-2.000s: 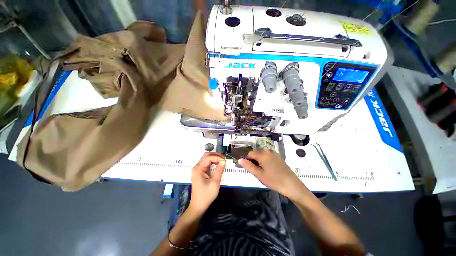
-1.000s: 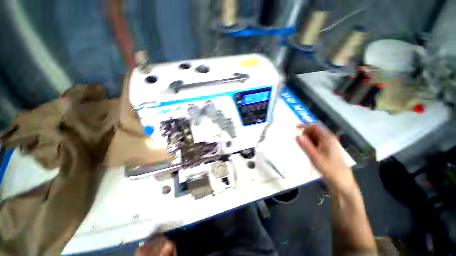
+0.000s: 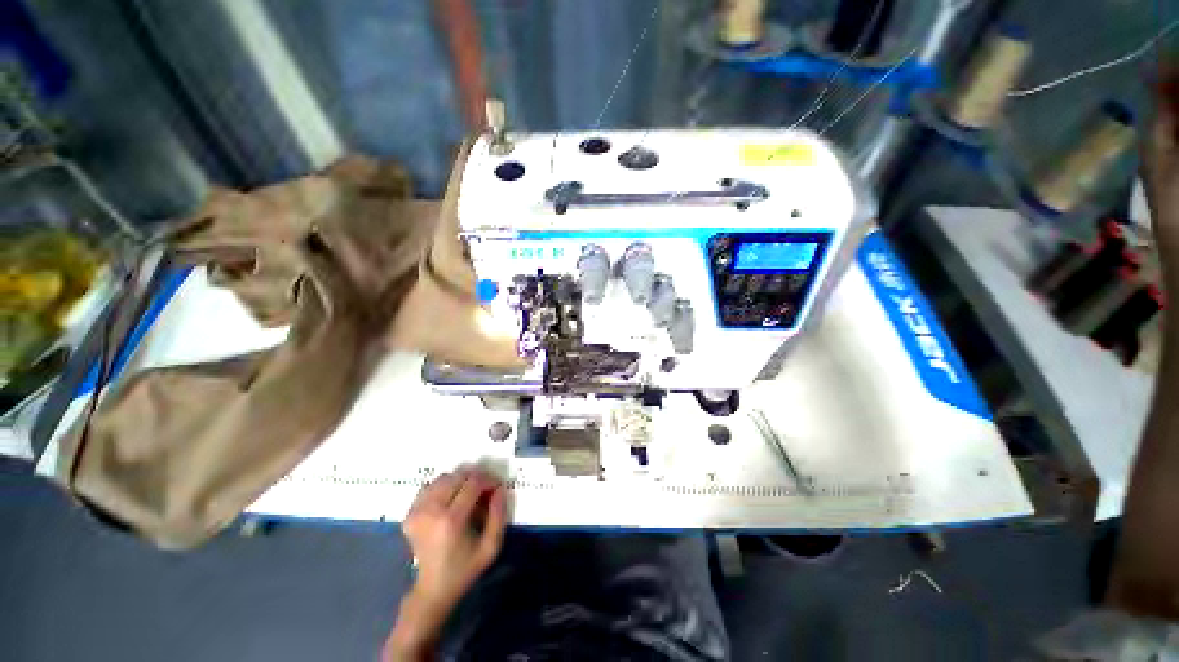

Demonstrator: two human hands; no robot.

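The white overlock machine [image 3: 647, 194] stands on the table, with its looper and needle area [image 3: 569, 343] exposed and the front looper cover [image 3: 575, 449] folded down. My left hand [image 3: 453, 524] is at the table's front edge, left of the cover, with curled fingers; I cannot tell if it holds thread. My right forearm runs up the right edge of the picture. My right hand [image 3: 1161, 123] is dark, blurred and cut off there, near the thread cones; its fingers are hidden. A white thread [image 3: 1086, 80] runs to the upper right.
Brown garment pieces [image 3: 297, 323] are heaped left of the needle. Tweezers [image 3: 782, 453] lie right of the machine. Tan cones [image 3: 989, 78] sit on the thread stand behind. Dark cones with red tops [image 3: 1099, 285] are on the right side table. A thread scrap [image 3: 915, 582] lies on the floor.
My right hand has left the looper area and moved far right and up to the picture's edge. My left hand has moved a little left, away from the cover. The view has shifted.
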